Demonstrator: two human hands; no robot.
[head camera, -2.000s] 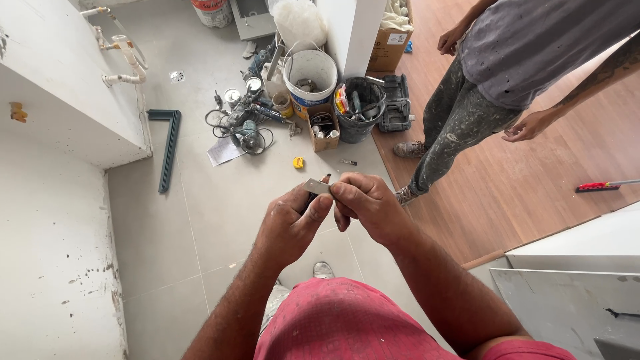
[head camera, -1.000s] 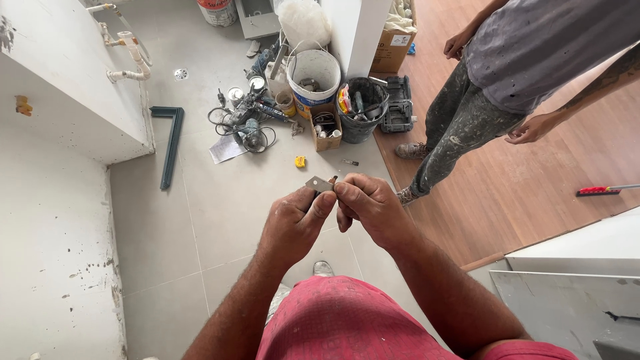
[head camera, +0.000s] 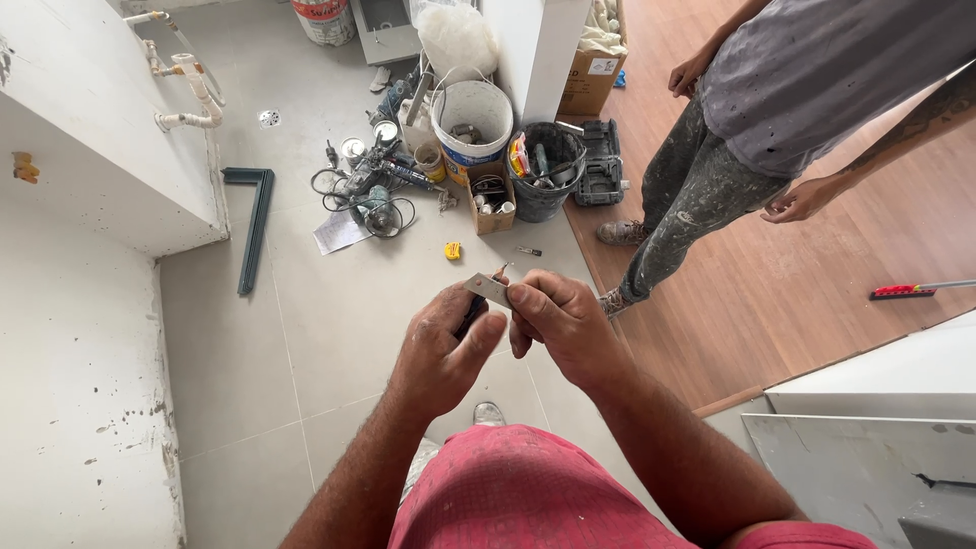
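A small flat metal blade (head camera: 490, 290) with a hole near its slanted end is pinched between the thumb and fingers of my right hand (head camera: 564, 320). My left hand (head camera: 446, 351) is just left of it, with its thumb lifted off the blade. In the left palm a dark object (head camera: 470, 315) shows partly; its kind is hidden by the fingers. A sharpened pencil tip (head camera: 499, 271) sticks up behind the blade; which hand holds it, I cannot tell. Beyond my hands, a yellow tape measure (head camera: 453, 251) and a small dark item (head camera: 529, 251) lie on the tiles.
Power tools with cords (head camera: 377, 206), a white bucket (head camera: 473, 114), a black bucket (head camera: 543, 206) and a cardboard box (head camera: 496, 221) stand ahead. A dark angled profile (head camera: 259, 221) lies left. A person (head camera: 709, 175) stands at right on wood flooring. A squeegee (head camera: 903, 292) lies farther right.
My left thumb has come away from the metal blade, which now shows more of its length. The other person's stance is nearly the same.
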